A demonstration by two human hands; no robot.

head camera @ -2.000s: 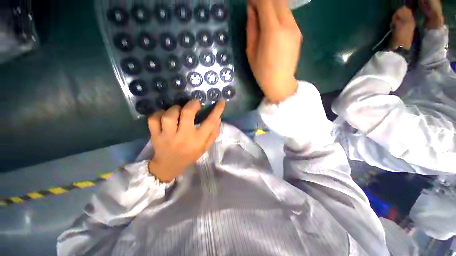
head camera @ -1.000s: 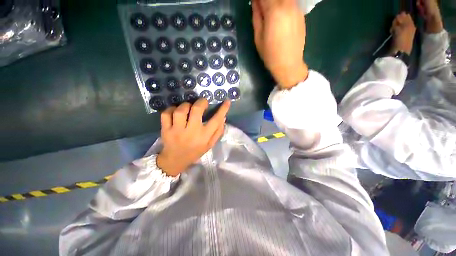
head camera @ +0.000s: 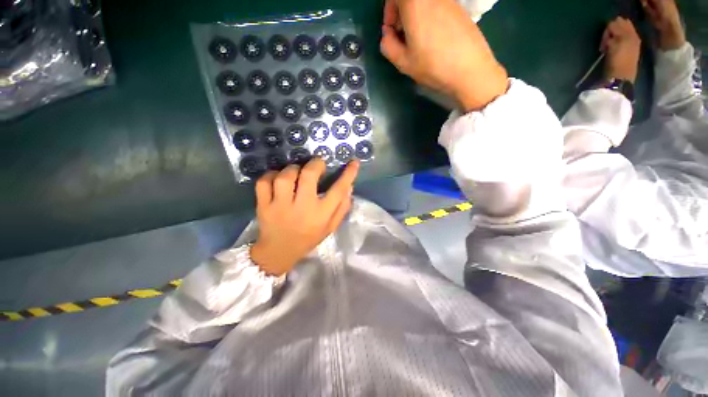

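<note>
A clear blister tray [head camera: 273,66] with rows of round black discs with paler hubs lies on the green bench in front of me. My left hand [head camera: 303,208] is at its near edge, fingertips and thumb on the rim, partly covering the nearest row of discs. My right hand [head camera: 439,48] is right of the tray, above the bench, with its fingers curled together near the top of the picture. Whether it pinches something small cannot be told. A white object [head camera: 479,6] shows just beyond it, cut off by the top edge.
More clear, glossy trays [head camera: 58,66] lie at the far left. The green bench [head camera: 147,167] ends near my body. At the right, another person's hand [head camera: 622,48] holds a thin pale stick. A blue object [head camera: 437,184] and yellow-black floor tape [head camera: 109,301] show below the bench edge.
The view has shifted, so the tray appears lower and further right, with more of its far edge showing. My left hand stays at its near edge. My right hand has turned, its fingers pointing more leftward.
</note>
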